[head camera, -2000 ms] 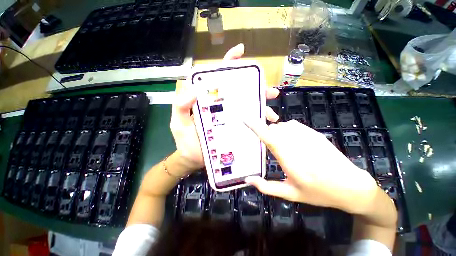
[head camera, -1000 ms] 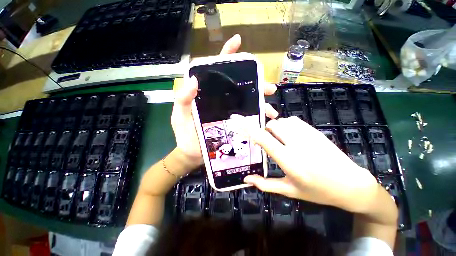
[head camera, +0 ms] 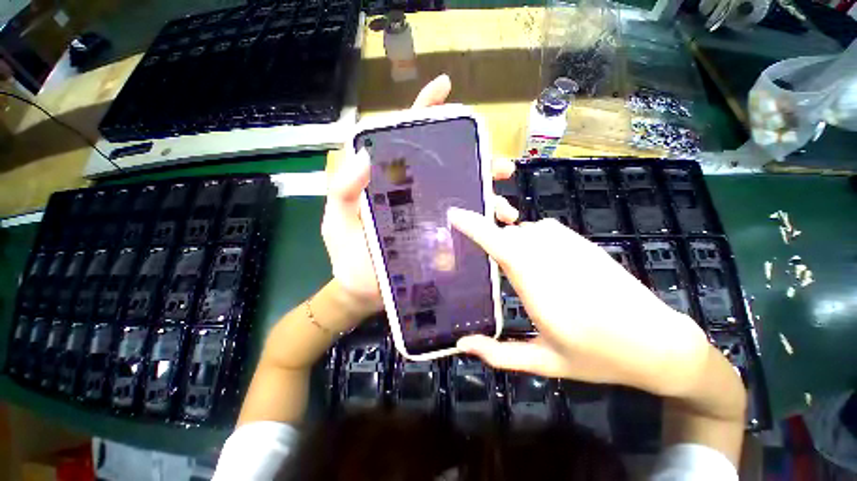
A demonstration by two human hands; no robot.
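Note:
A smartphone (head camera: 428, 282) in a pale case is held upright over a black blister tray (head camera: 648, 202) with dark plastic housings in its pockets. Its screen is dimmed purple-grey with a faint list. My left hand (head camera: 346, 235) holds the phone from behind, thumb on its left edge, fingertips showing at the top and right edges. My right hand (head camera: 583, 310) is at the phone's right side, index fingertip over the middle of the screen and thumb at the lower right edge. The phone and my hands hide part of the tray.
Another filled blister tray (head camera: 141, 282) lies at left, with stacked trays (head camera: 235, 70) behind. A white-labelled bottle (head camera: 548, 127), a second bottle (head camera: 399, 47) and clear bags of small parts (head camera: 665, 122) stand or lie behind. Cream bits (head camera: 799, 272) and a hanging bag (head camera: 799, 108) are at right.
The screen went from a bright list to a dark view with a pink picture, and is now a dimmed list. My right index fingertip has shifted slightly; the left grip is much the same.

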